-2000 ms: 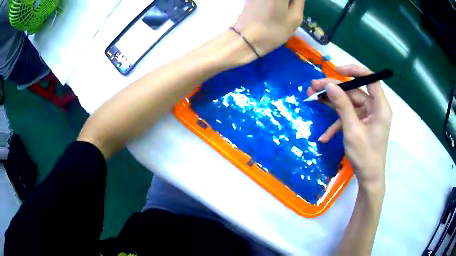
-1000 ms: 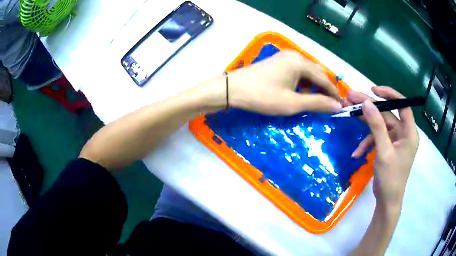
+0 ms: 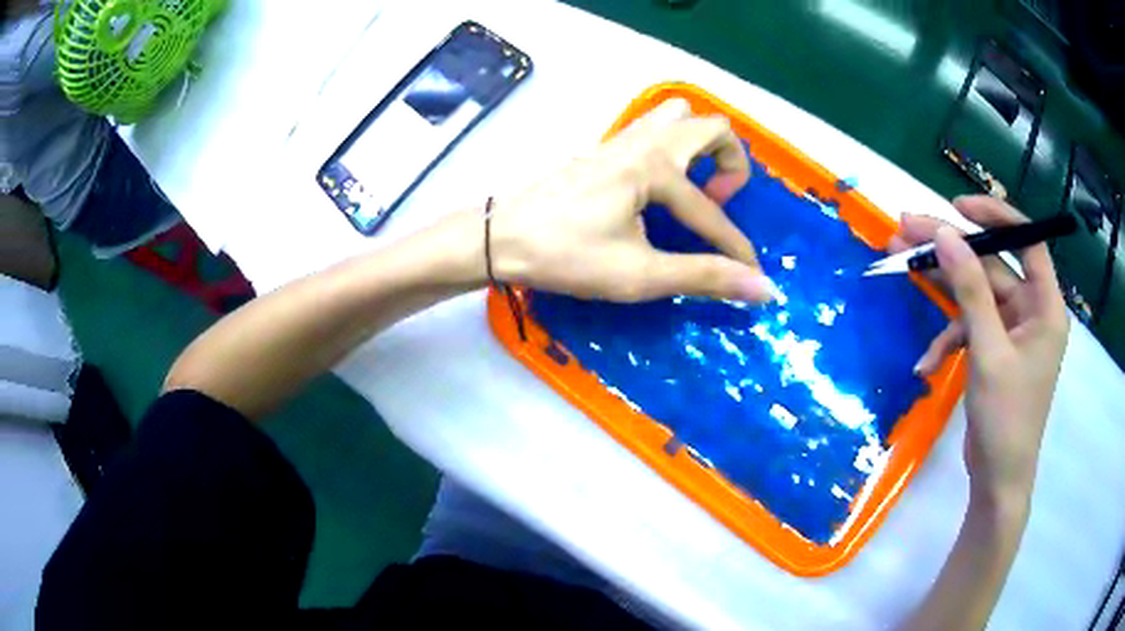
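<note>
My right hand [image 3: 1005,308] holds the tweezers [image 3: 975,243] like a pen, their pale tips pointing left above the tray's right part. My left hand [image 3: 642,216] is over the tray's upper left, thumb and forefinger tips close together; whether a tiny piece is between them is too small to tell. The orange tray [image 3: 617,428] holds a wrinkled blue sheet [image 3: 691,382] with small bright flecks or glare on it. A black phone middle frame [image 3: 391,187] lies on the white surface left of the tray, touched by neither hand.
More black frames [image 3: 997,117] lie on the dark green surface [image 3: 790,43] beyond the tray. A green fan [image 3: 130,49] stands at the far left, beside part of a person in grey clothing [image 3: 56,136]. Thin black items [image 3: 1110,604] are at the lower right edge.
My left hand was at the top of the view, came down to the tweezers' tips, and is now left of them. My right hand has shifted right, still holding the tweezers. The view has shifted.
</note>
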